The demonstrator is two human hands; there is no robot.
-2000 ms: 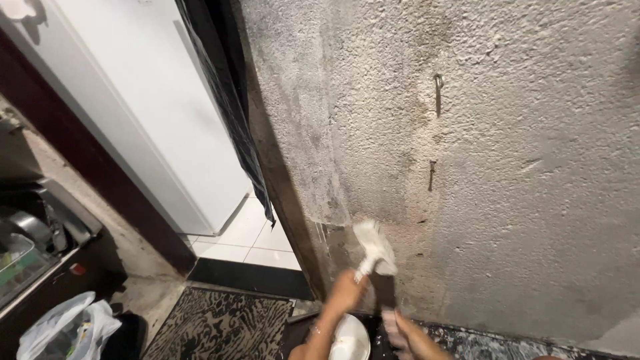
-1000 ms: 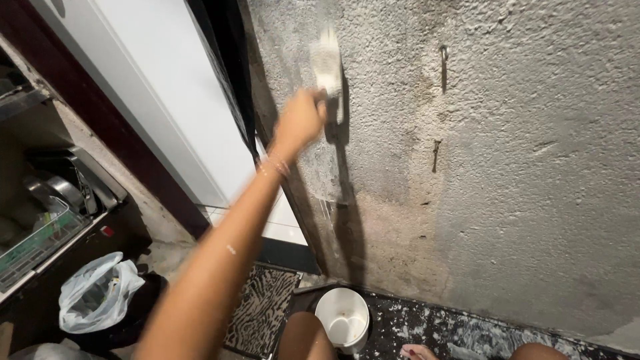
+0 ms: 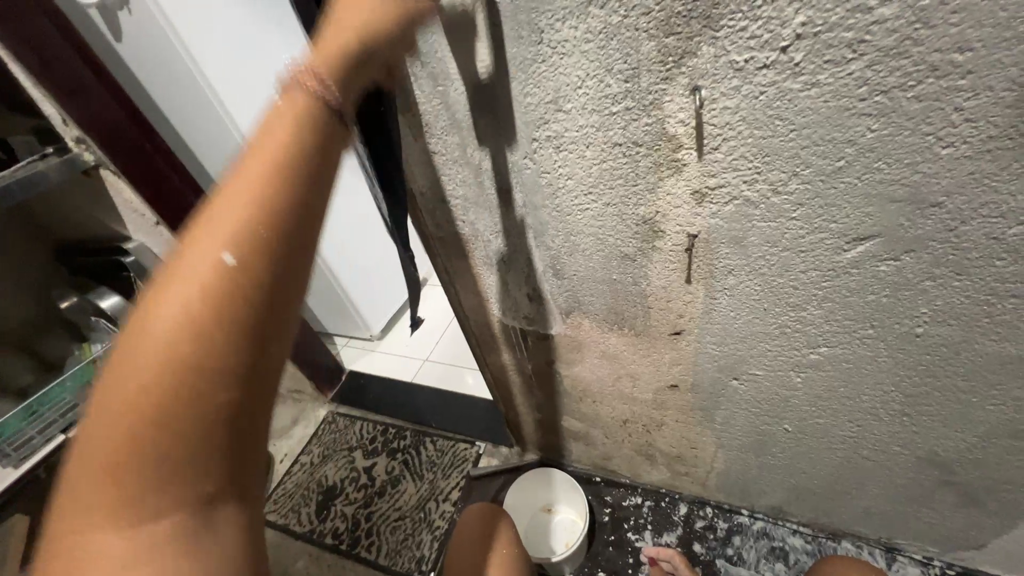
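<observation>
My left hand (image 3: 372, 52), blurred at the top edge, is raised against the rough wall (image 3: 800, 280) beside the doorway. It grips a white-coated tool that looks like a paint brush; only a pale part of the tool (image 3: 483, 44) shows, and the rest is cut off by the frame. A long shadow falls down the wall below it. Fingertips, apparently of my right hand (image 3: 668, 560), show at the bottom edge between my knees; whether they hold anything is hidden. Left of them, a white plastic bucket (image 3: 548, 512) stands on the floor with a little pale residue inside.
Two metal hooks or nails (image 3: 698, 100) (image 3: 691, 240) stick out of the wall. A patterned doormat (image 3: 372, 488) lies before the doorway's dark sill (image 3: 424, 404). Black plastic (image 3: 384, 160) hangs along the opening. White-spattered dark sheeting (image 3: 720, 520) borders the wall. Dish racks (image 3: 48, 408) stand left.
My left hand has risen from low by the bucket up the wall with the white-coated tool. Two seconds ago both hands were close together near the bucket.
</observation>
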